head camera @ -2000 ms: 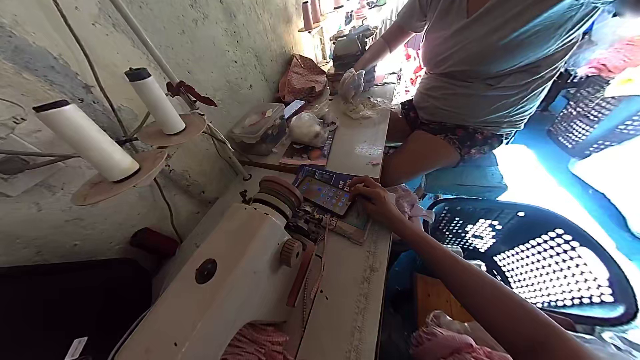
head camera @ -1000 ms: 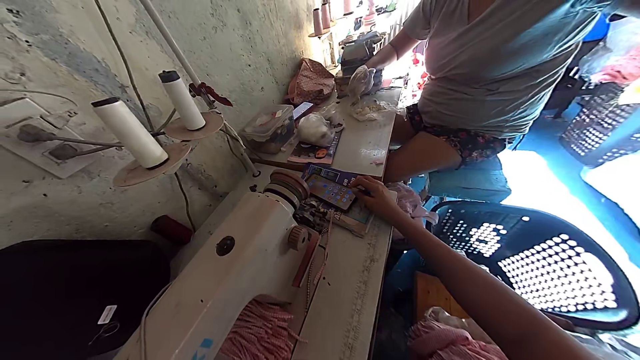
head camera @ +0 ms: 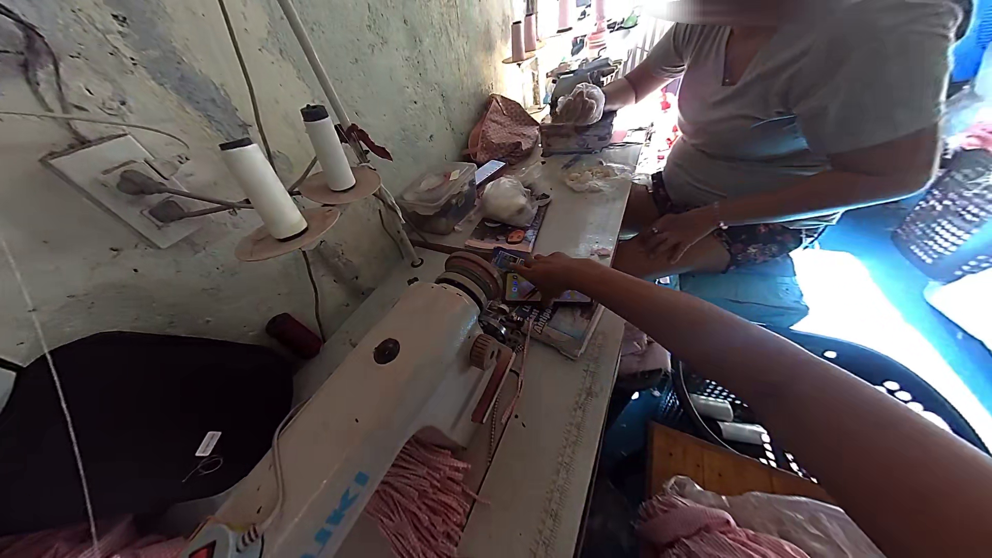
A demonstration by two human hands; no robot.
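Observation:
From the right, my right hand [head camera: 559,276] reaches across the sewing table, its fingers on a phone [head camera: 521,288] with a lit screen; whether it grips the phone or only touches it is unclear. Beneath the phone lies a book [head camera: 564,329] with a printed cover. Just left of them is the handwheel [head camera: 471,277] of a white Juki sewing machine [head camera: 372,387]. Pink gathered fabric [head camera: 422,496] hangs under the machine arm. My left hand is out of view.
Thread cones [head camera: 263,190] stand on a stand by the wall. Beyond the phone are a plastic container [head camera: 440,198] and a knotted plastic bag [head camera: 508,201]. A seated person [head camera: 767,132] is at the far right side of the table. A perforated basket [head camera: 868,364] stands beside it.
My right hand has moved over the phone, covering more of it. The other person's one hand now rests on the thigh, while the other remains by the plastic bag at the back.

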